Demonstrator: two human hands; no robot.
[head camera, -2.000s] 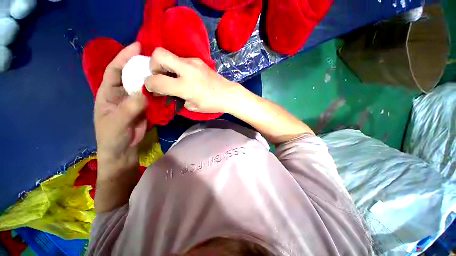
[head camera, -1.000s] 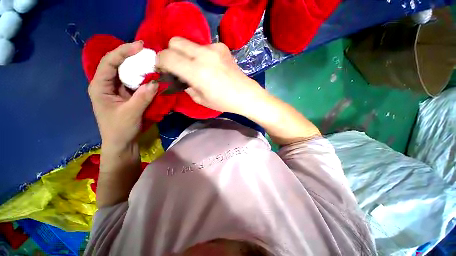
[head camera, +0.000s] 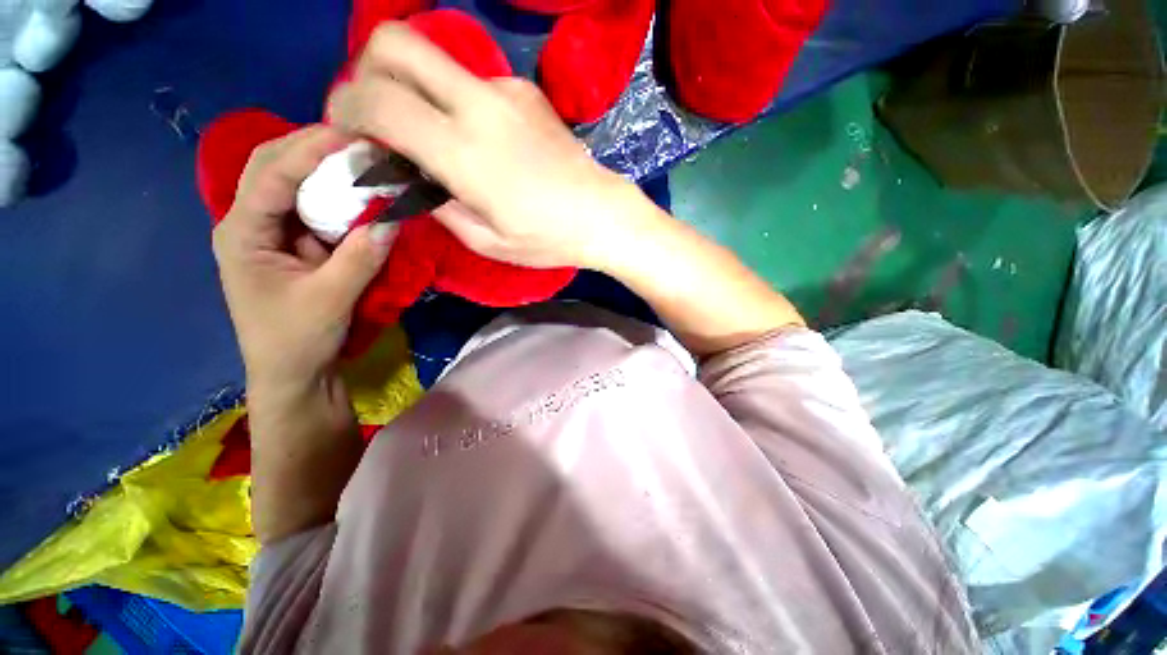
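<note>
The white ball (head camera: 335, 192) sits against the red plush flower (head camera: 506, 271), whose lobes spread around both hands. My left hand (head camera: 288, 243) grips the ball and the red plush beside it between thumb and fingers. My right hand (head camera: 480, 154) is shut on dark, pointed snips (head camera: 397, 192); their two tips are apart and lie at the ball's right edge, by the red plush. Its fingertips are partly hidden behind the hand. No needle or thread can be made out at the ball.
White balls (head camera: 41, 45) lie at the table's far left. More red flowers (head camera: 742, 58) and clear film (head camera: 634, 128) lie along the far right edge. A yellow bag (head camera: 154, 525) is below left, a brown drum (head camera: 998, 128) and silvery sacks (head camera: 1011, 473) at right.
My right hand has moved up and over the ball, and the dark snips now show with parted tips at the ball. My left hand still holds the ball and plush, shifted slightly left.
</note>
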